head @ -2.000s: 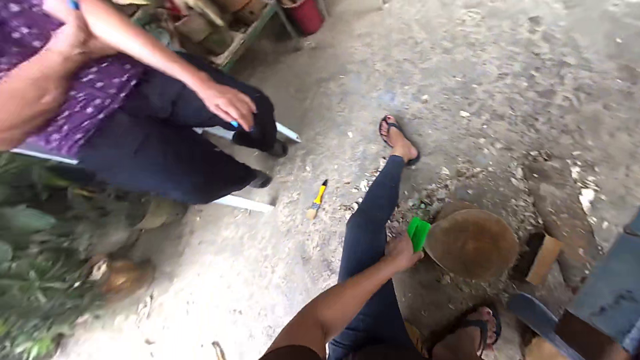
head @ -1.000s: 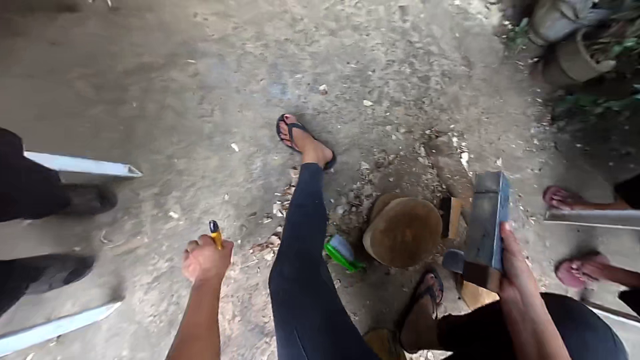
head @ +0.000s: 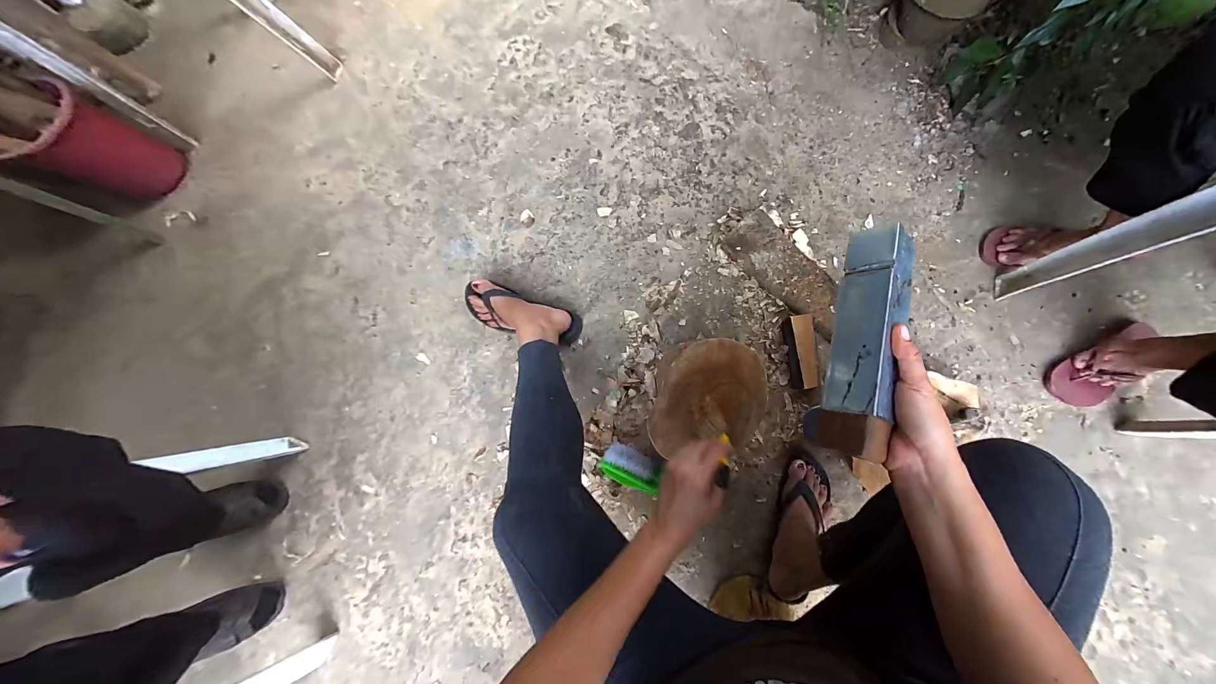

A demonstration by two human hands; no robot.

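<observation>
My left hand (head: 691,484) is closed around the yellow and black handle of a paintbrush (head: 724,456), whose bristles hang over a round wooden stump (head: 717,385). To the right, my right hand (head: 917,408) grips the side of a long blue-grey metal-covered block (head: 864,323) with a brown wooden end. The block is tilted, its metal face dented or cracked. On the ground just left of the stump lies a green scrubbing brush (head: 630,470) with pale bristles up. Part of the paintbrush is hidden by my fingers.
Wood chips surround the stump. A small wood block (head: 804,351) and a flat slab (head: 779,256) lie beyond it. My sandaled feet flank the stump. Other people's legs are at both sides, near metal chair legs (head: 1102,242). A red bucket (head: 114,147) stands upper left.
The green brush, in my left hand two seconds ago, lies beside the stump. The paintbrush, then on the ground, has come to the stump in that hand. The view has turned strongly.
</observation>
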